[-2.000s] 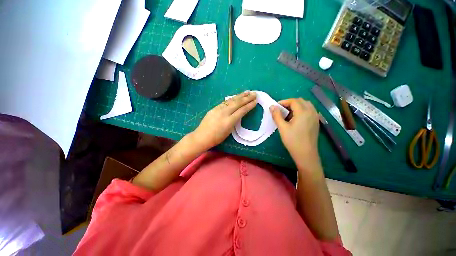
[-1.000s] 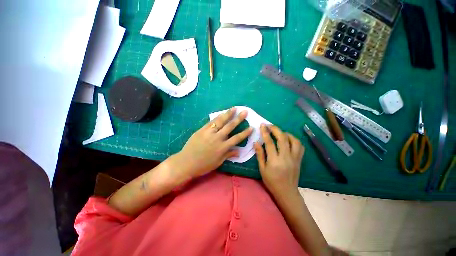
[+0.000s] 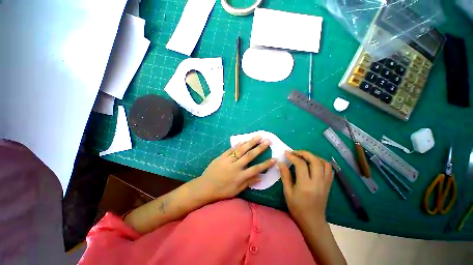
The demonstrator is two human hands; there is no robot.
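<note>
A white card pattern piece (image 3: pixel 267 179) with a pointed upper left corner lies on the green mat near the table edge. My left hand (image 3: pixel 231 171) lies over its left part with fingers spread, holding it down and hiding most of its opening. My right hand (image 3: pixel 307 181) holds its right edge, with thumb and fingertips on the card. I cannot tell from here whether it is one layer or two. The marked pattern piece (image 3: pixel 211 72) with an oval hole lies farther off to the left.
Left: round dark weight (image 3: pixel 151 118), white card sheets (image 3: pixel 78 67). Behind: pencil (image 3: pixel 238 70), oval card (image 3: pixel 267 64), white rectangle (image 3: pixel 286 30), masking tape (image 3: pixel 241 10). Right: steel rulers (image 3: pixel 381 147), wooden-handled awl (image 3: pixel 361 159), dividers (image 3: pixel 389 175), dark-handled knife (image 3: pixel 351 191), orange scissors (image 3: pixel 440 194), calculator (image 3: pixel 386 77).
Two seconds ago my hands pinched ring-shaped card with two offset edges; now my fingers press it flat. My left fingers have spread over the opening. The view has shifted, bringing the tape into sight.
</note>
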